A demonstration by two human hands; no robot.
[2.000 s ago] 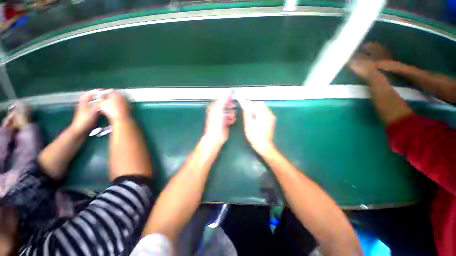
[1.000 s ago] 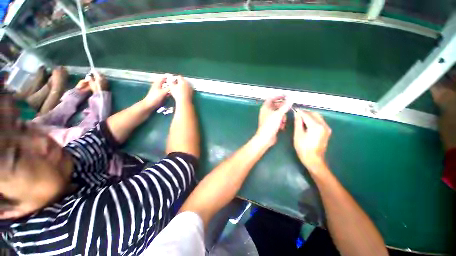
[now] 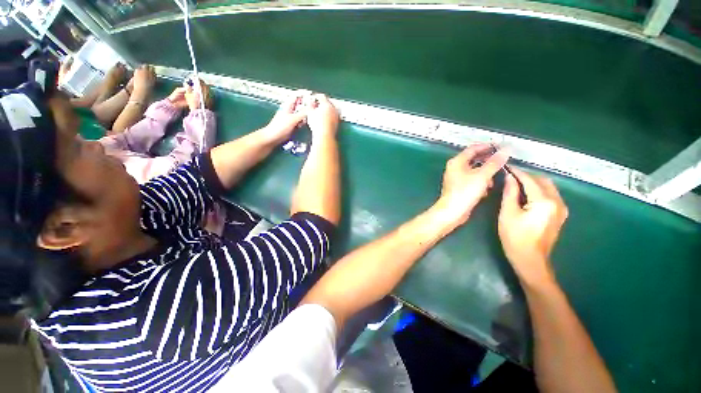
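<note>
My left hand (image 3: 465, 178) is closed on a small pale piece, perhaps a housing (image 3: 498, 157), above the bench's far edge by the pale rail. The fingers hide most of it. My right hand (image 3: 532, 215) holds dark, thin tweezers (image 3: 519, 184), which slant up to the left. Their tip is at or close to the piece; contact cannot be told.
The pale rail (image 3: 419, 123) divides the green bench (image 3: 415, 180) from the dark green belt (image 3: 476, 84). A person in a striped shirt (image 3: 223, 284) works close on my left, with shiny loose parts (image 3: 294, 146) beside their hands. A white upright (image 3: 680, 173) stands right.
The view has turned left, so my hands and the neighbour appear farther right and the person in red is out of view. The tweezers show more clearly in my right hand. Both hands remain close together.
</note>
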